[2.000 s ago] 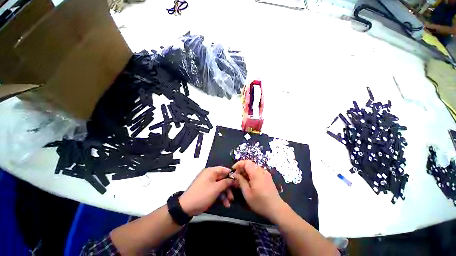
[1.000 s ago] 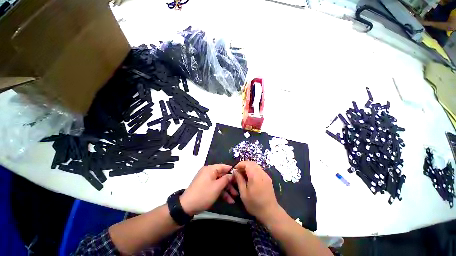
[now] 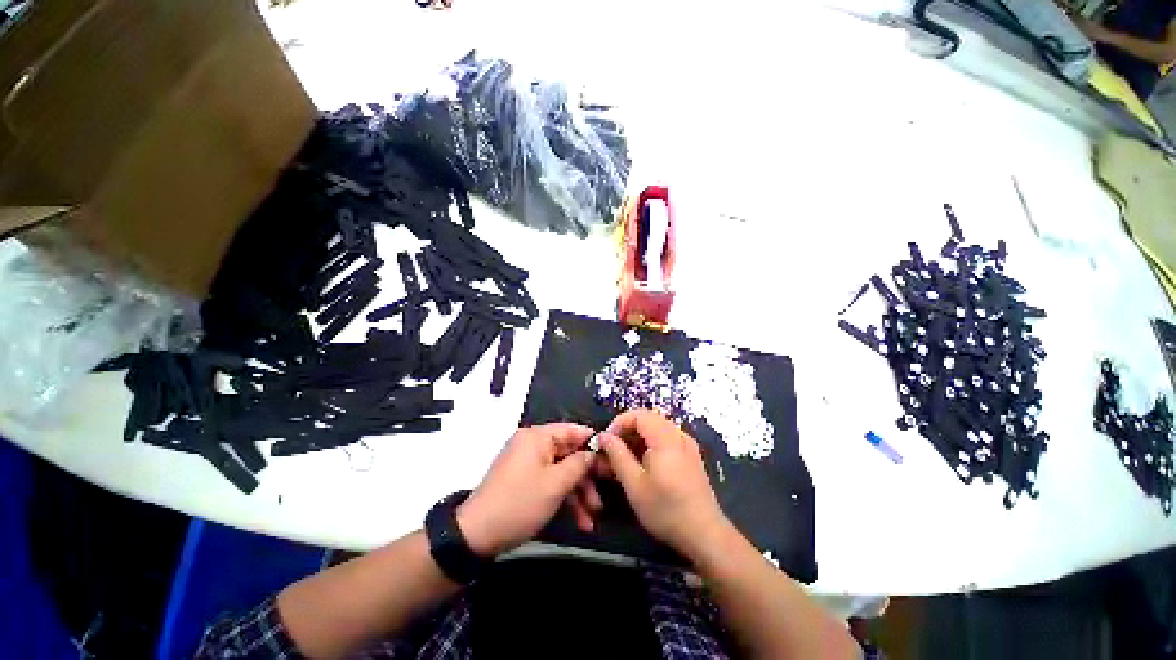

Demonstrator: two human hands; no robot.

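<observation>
My left hand (image 3: 531, 487) and my right hand (image 3: 658, 480) meet over the near left part of the black work mat (image 3: 767, 516). Their fingertips pinch a small black fabric tab with a whitish piece (image 3: 595, 442) on it; the fingers hide most of it. Just beyond my fingers lie a heap of shiny silver-purple metal bits (image 3: 635, 386) and, right of it, a heap of flat white pieces (image 3: 735, 402). Plain black tabs (image 3: 348, 387) form a large pile on the left. Tabs with white dots (image 3: 967, 368) lie piled on the right.
A red tape dispenser (image 3: 646, 258) stands beyond the mat. A clear bag of black tabs (image 3: 542, 148) and an open cardboard box (image 3: 168, 142) are at the back left. A blue-handled tool (image 3: 883, 447) lies right of the mat. A person's arm (image 3: 1135, 45) shows top right.
The view has shifted slightly, so the table items sit a little higher and further left. My hands stay together over the mat; the whitish piece at my fingertips shows more clearly.
</observation>
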